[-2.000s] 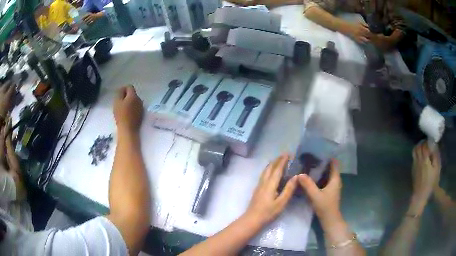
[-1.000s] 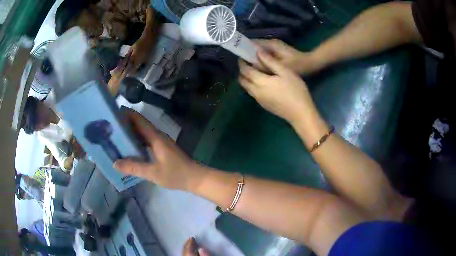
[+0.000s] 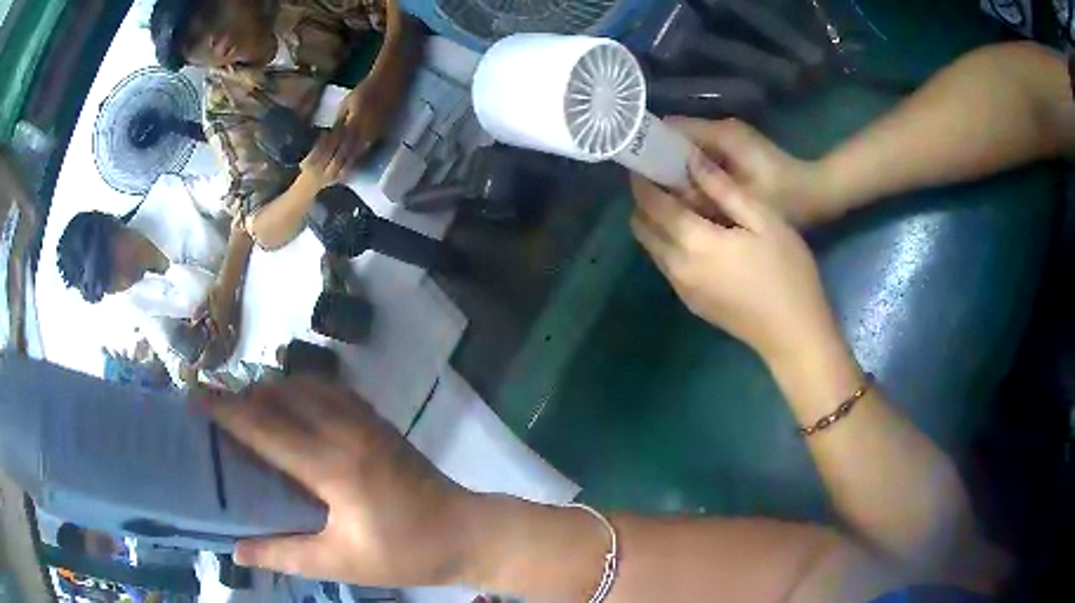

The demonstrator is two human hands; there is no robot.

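Note:
My right hand (image 3: 377, 495), with a thin silver bracelet, grips the retail box (image 3: 118, 448) at the left of the view. The box is closed at the end that I see, grey-blue, with small print on the face towards me. My fingers lie over one edge and my thumb over the other. The box's far end is cut off by the picture's rim. My left hand is not in view.
A neighbour's hands (image 3: 754, 253) hold a white handheld fan (image 3: 554, 94). A dark handheld fan (image 3: 377, 236) lies across the bench. Beyond are people, a standing fan (image 3: 147, 130) and white paper (image 3: 483, 442) beside the green bench top (image 3: 625, 401).
The view has swung round and tilted. The box has turned from its fan picture to a printed side and moved towards the lower left. My left hand has left the view.

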